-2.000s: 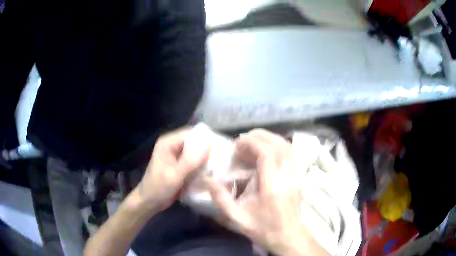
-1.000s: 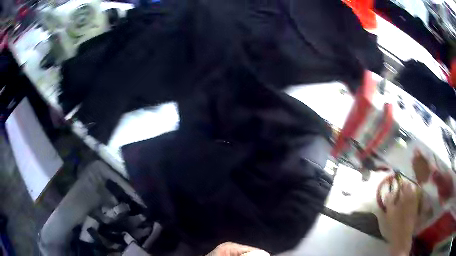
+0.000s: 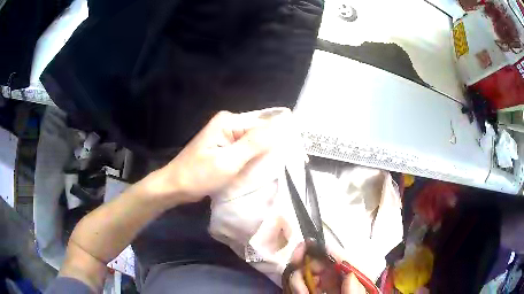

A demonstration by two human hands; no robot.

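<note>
Cream fabric (image 3: 247, 209) lies bunched over my lap, against the table's front edge. My left hand (image 3: 221, 152) pinches its upper part near the dark garment. My right hand (image 3: 322, 275), at the bottom edge and partly cut off, holds the scissors (image 3: 304, 215) by their red-orange handles. The dark blades are apart and point up at the cloth; whether cloth lies between them is hard to tell. The dark garment (image 3: 172, 69) covers the left of the table and hangs over its front edge.
The white table (image 3: 390, 115) has a printed ruler along its front edge. A dark fabric strip (image 3: 385, 60) lies across it. The red and white machine part (image 3: 500, 80) stands at upper right. A parts tray (image 3: 507, 150) holds white scrap. A bin of scraps (image 3: 86, 172) is at lower left.
The view has moved back down to the lap. My right hand, earlier by the scissors on the table, now holds them at the cream fabric. My left hand is fully in view, pinching that fabric.
</note>
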